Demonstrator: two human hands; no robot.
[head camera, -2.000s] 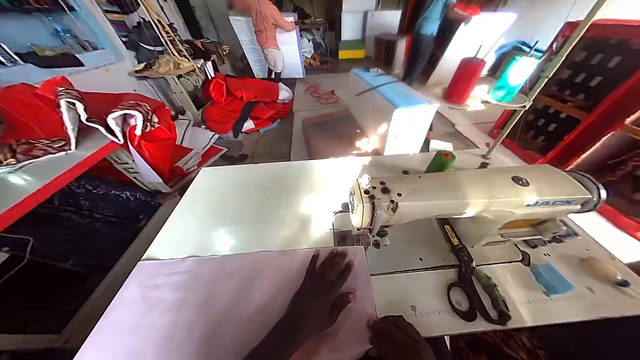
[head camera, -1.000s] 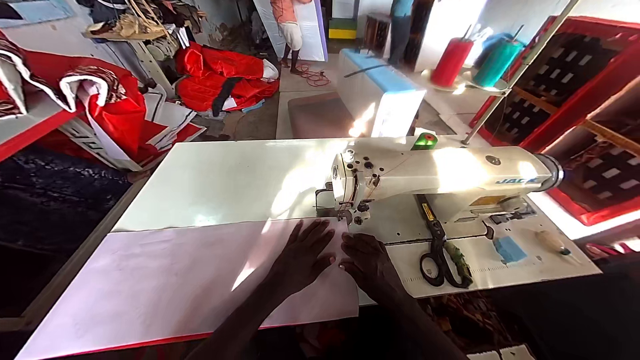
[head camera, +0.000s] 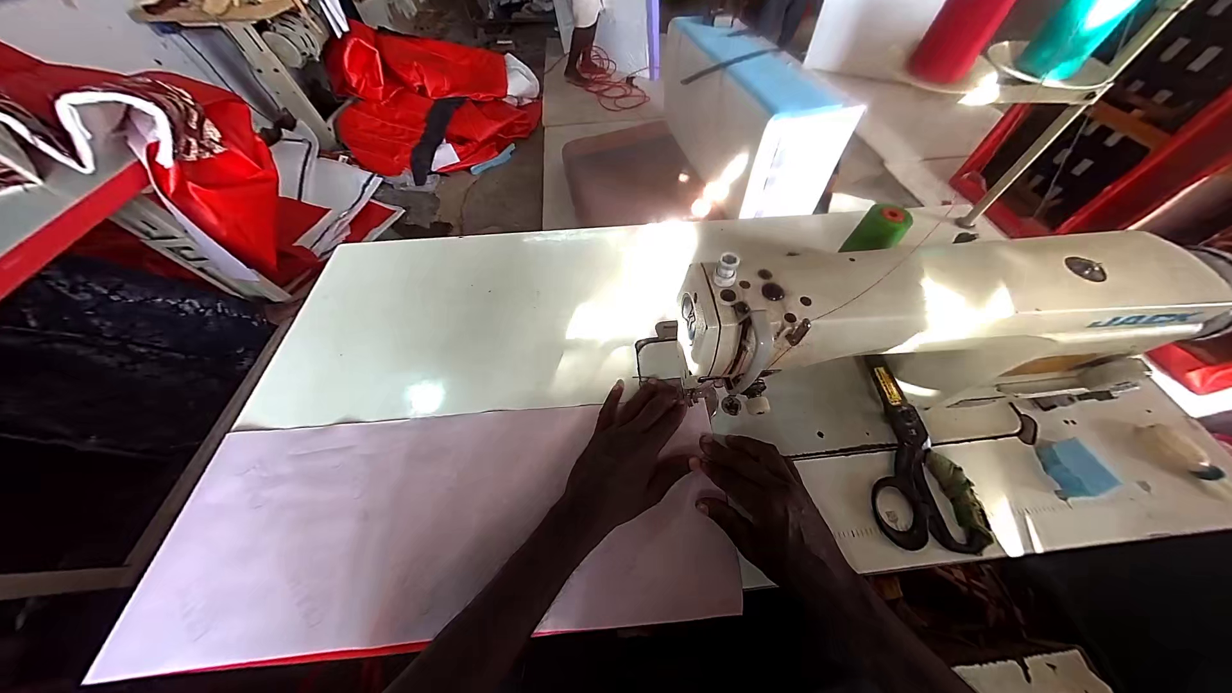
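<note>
A pale pink fabric panel (head camera: 385, 529) with a red lower edge lies flat on the white sewing table (head camera: 462, 318). My left hand (head camera: 626, 462) rests palm down on it, fingertips close to the presser foot of the white Jack sewing machine (head camera: 924, 298). Just to the right, my right hand (head camera: 756, 500) lies on the panel's right edge, its fingers near the left thumb. Neither hand plainly grips the cloth. The needle area is partly hidden by the machine head and my left fingertips. Black-handled scissors (head camera: 910, 472) lie under the machine arm.
A green thread spool (head camera: 878, 229) is behind the machine arm; red (head camera: 962, 38) and teal (head camera: 1078, 38) cones stand on the thread stand. A blue scrap (head camera: 1078, 469) lies at the right. Red fabric (head camera: 433, 96) is heaped beyond the table. Part of a person (head camera: 583, 38) shows behind.
The right hand has moved from the panel's lower right corner up beside my left hand. The left hand has moved toward the presser foot, and the panel's upper right corner now lies at the needle area.
</note>
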